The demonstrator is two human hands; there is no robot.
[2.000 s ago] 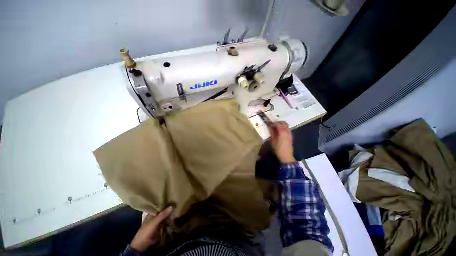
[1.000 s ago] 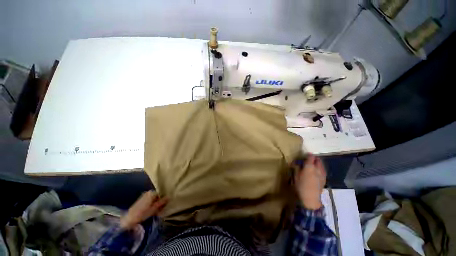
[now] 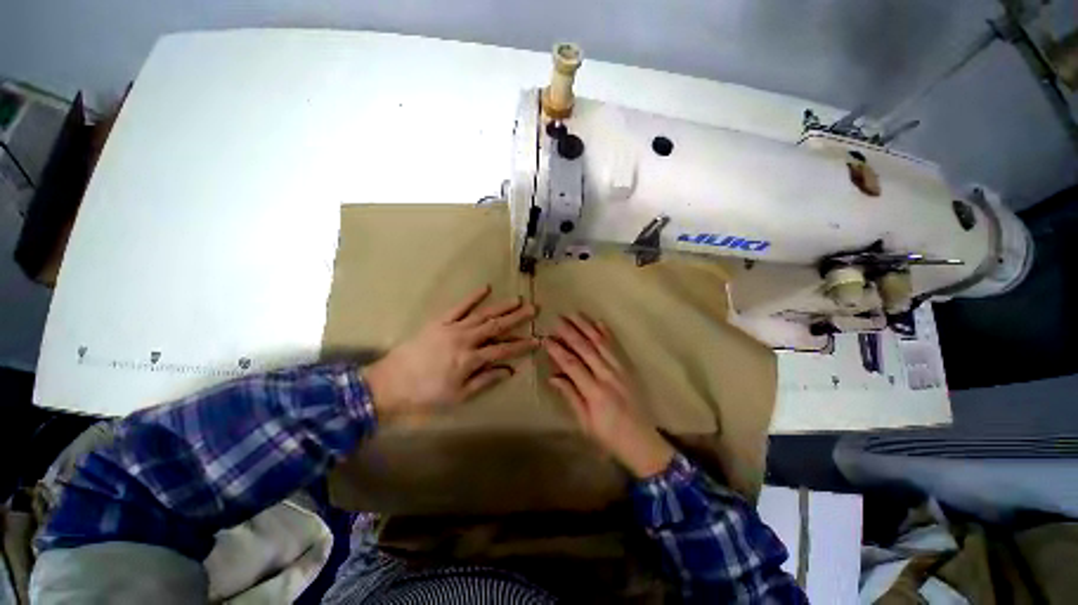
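Observation:
A khaki garment piece (image 3: 414, 272) lies spread under the needle end of the white sewing machine (image 3: 757, 201) and hangs over the table's front edge. A darker seam line runs down from the presser foot (image 3: 528, 262) between my hands. My left hand (image 3: 443, 360) lies flat on the cloth left of the seam, fingers spread. My right hand (image 3: 597, 390) lies on the cloth right of the seam, fingertips near the line, close to the left fingertips. Neither hand grips anything. The needle tip is too small to make out.
The white table (image 3: 236, 154) has a ruler scale along its front left. The handwheel (image 3: 1005, 242) is at the machine's right end. A small dark tool (image 3: 871, 352) lies right of the machine. A white board (image 3: 828, 538) stands lower right, with khaki and white cloth (image 3: 958, 561) beyond it.
Both hands have moved from the cloth's lower edges up beside the seam and now lie flat. The cloth is spread flatter. The dark tool seen in my right hand two seconds ago is no longer there.

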